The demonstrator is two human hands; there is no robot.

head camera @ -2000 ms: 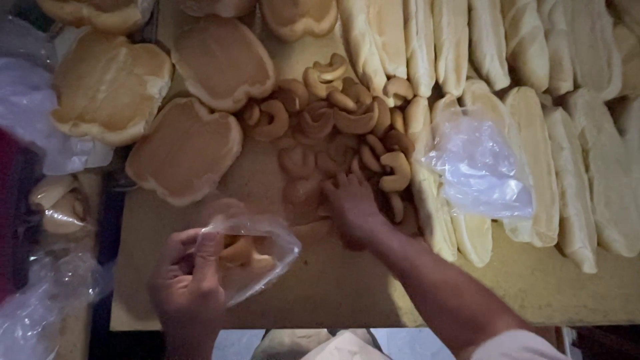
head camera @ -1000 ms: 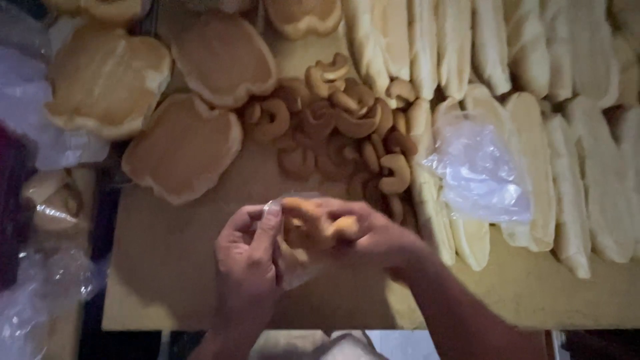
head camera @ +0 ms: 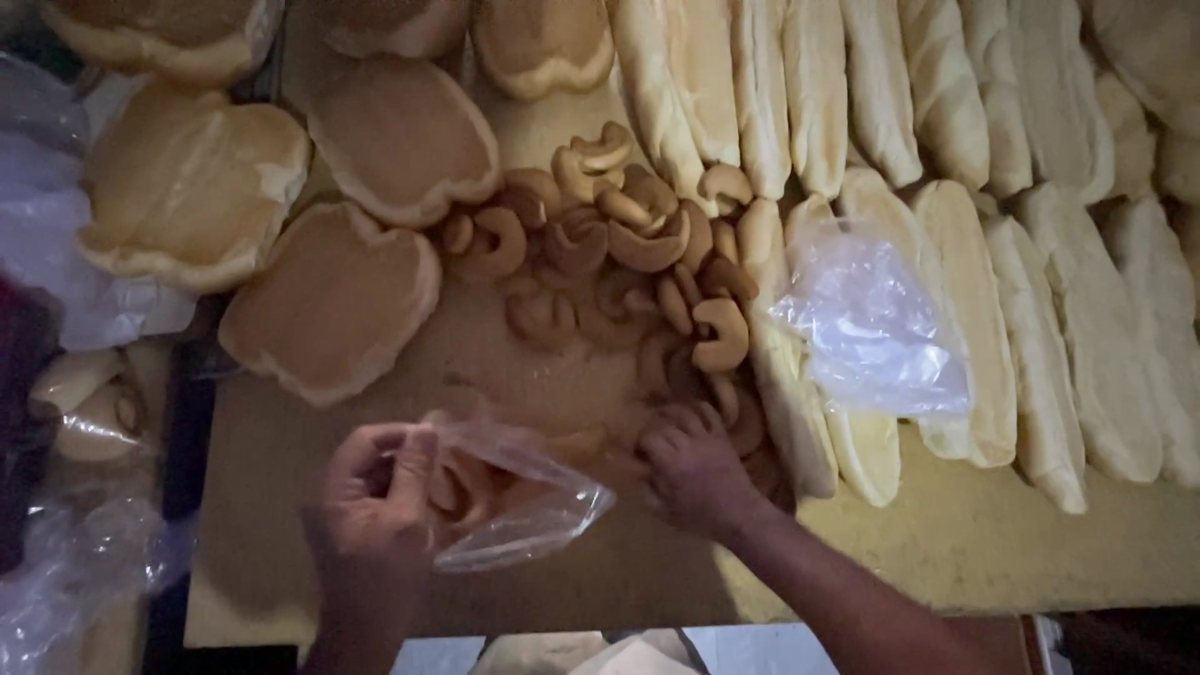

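My left hand (head camera: 380, 487) pinches the rim of a clear plastic bag (head camera: 525, 534), which hangs open toward the right with several curved bread pieces (head camera: 469, 492) inside. Right of the bag, my right hand (head camera: 698, 469) reaches down to the lower edge of a pile of crescent-shaped rolls (head camera: 647, 234). Its fingertips are blurred, so whether they hold a roll cannot be told. The rolls lie heaped on the yellowish tabletop (head camera: 937, 553), some in my shadow.
Large flat breads (head camera: 333, 300) lie at the left. Rows of long bread loaves (head camera: 1059, 328) fill the right side, with a crumpled clear plastic bag (head camera: 872, 319) on some of them. More plastic wrapping (head camera: 84, 572) is at the far left, beyond the table's edge.
My hands were together at the bag one second ago; now they are apart. The right has moved right to the rolls, the left to the left with the bag. Fewer rolls lie near the pile's lower left.
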